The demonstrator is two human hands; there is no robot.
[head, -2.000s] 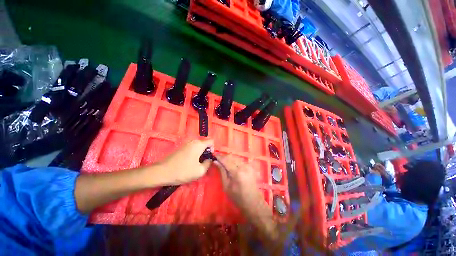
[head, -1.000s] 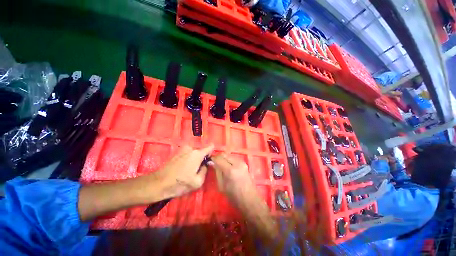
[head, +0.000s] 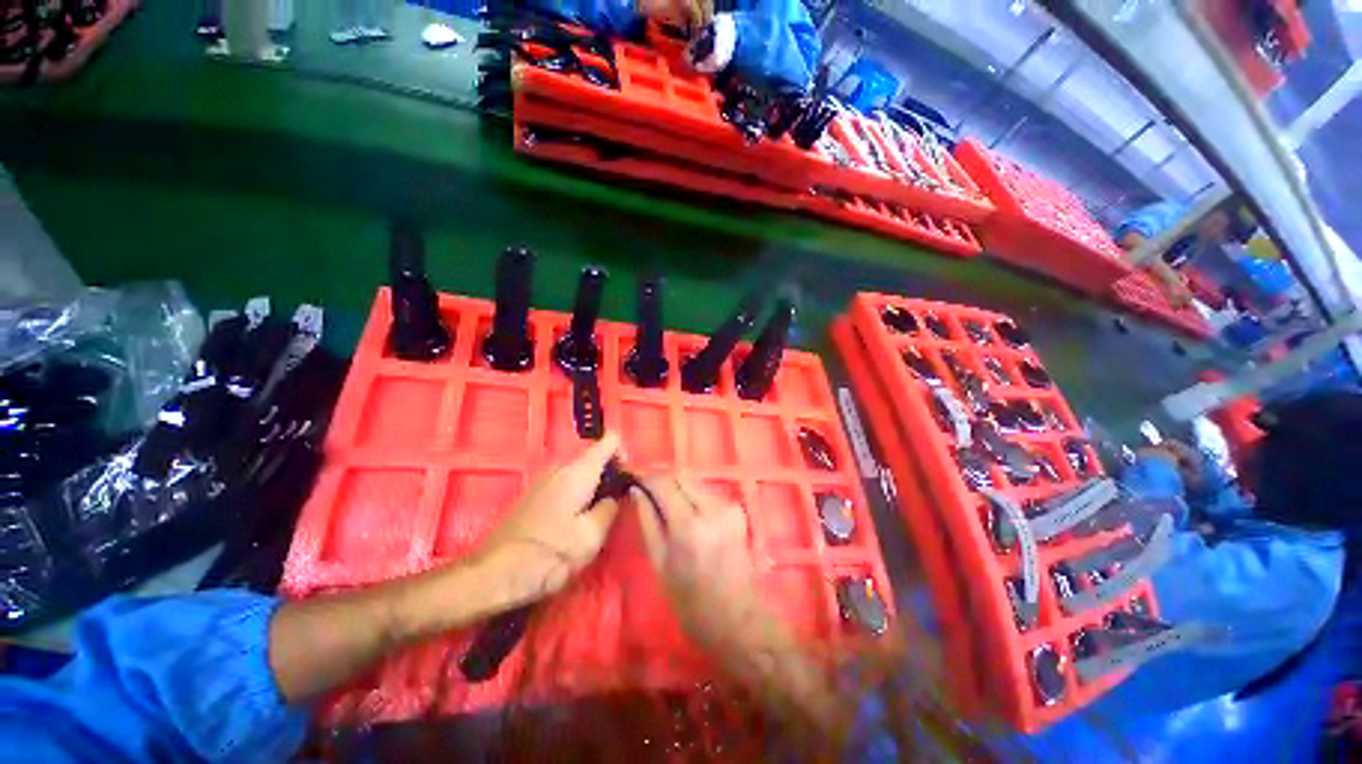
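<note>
My left hand (head: 545,523) and my right hand (head: 695,545) meet over the middle of the red-orange working tray (head: 381,485). Both hold a small dark watch part (head: 614,484), mostly hidden by the fingers. A black strap (head: 496,642) lies below my left wrist. Strapped watches (head: 511,314) stand in the far row of pockets, with their black straps upright or leaning; one has a strap half (head: 589,403) pointing towards me. Round watch heads (head: 835,518) sit in the right column of the tray.
A stacked side tray (head: 881,403) at right holds watch heads, with grey strips (head: 1068,509) across it. Black straps (head: 277,433) and a clear plastic bag (head: 127,336) lie at left. More red trays (head: 732,149) stand across the green bench. Another worker's blue sleeve (head: 1195,627) is at right.
The view has shifted, showing more of the far bench. Both hands stay together on the dark part, with small finger shifts. The strapped watches remain in their pockets.
</note>
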